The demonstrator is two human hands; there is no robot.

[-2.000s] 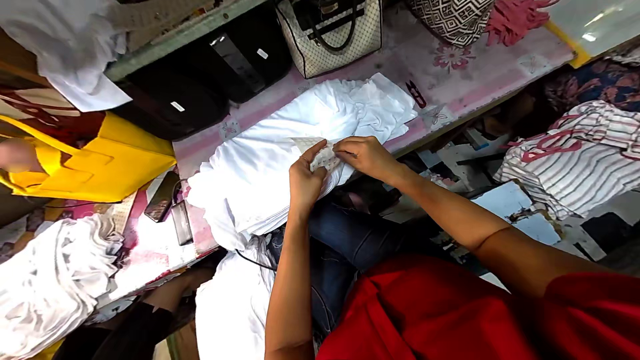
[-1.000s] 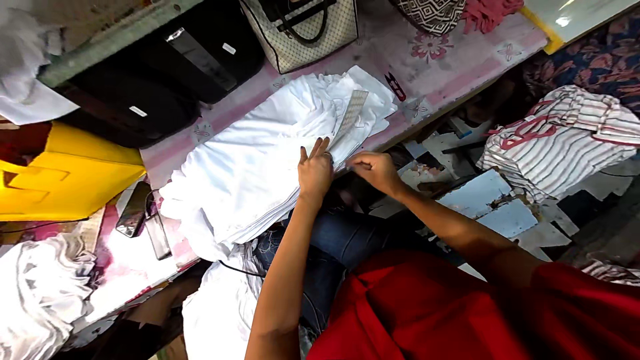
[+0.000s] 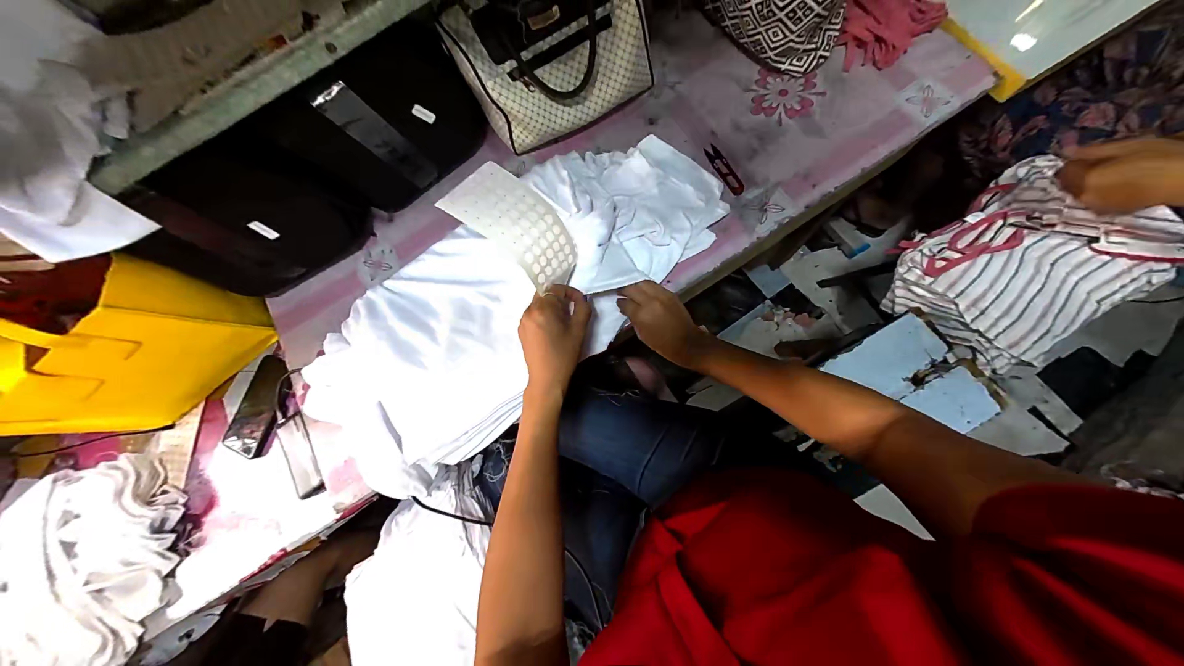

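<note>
A thick stack of white garments (image 3: pixel 444 342) lies across the table in front of me. My left hand (image 3: pixel 553 338) pinches the lower end of a sheet of small round stickers (image 3: pixel 523 222), which curls up over the fabric. At the stack's near edge, my right hand (image 3: pixel 661 324) has its fingers at the rim of a white piece; whether it grips the cloth or a sticker is too small to tell. Red-handled thread snips (image 3: pixel 723 170) lie on the table beyond the stack. More white cloth (image 3: pixel 421 573) hangs by my lap.
The table has a pink floral cover (image 3: pixel 786 120). A checked handbag (image 3: pixel 564 74), black bags (image 3: pixel 370 139) and a yellow bag (image 3: pixel 139 342) stand around the stack. Other white garments (image 3: pixel 83 555) lie at left. At right, another person's hand (image 3: pixel 1124 174) is over striped cloth (image 3: pixel 1045 268).
The sticker sheet, between both hands two seconds ago, now spreads over the stack from my left hand. My right hand has moved to the white fabric's edge. Another person's hand has appeared at right.
</note>
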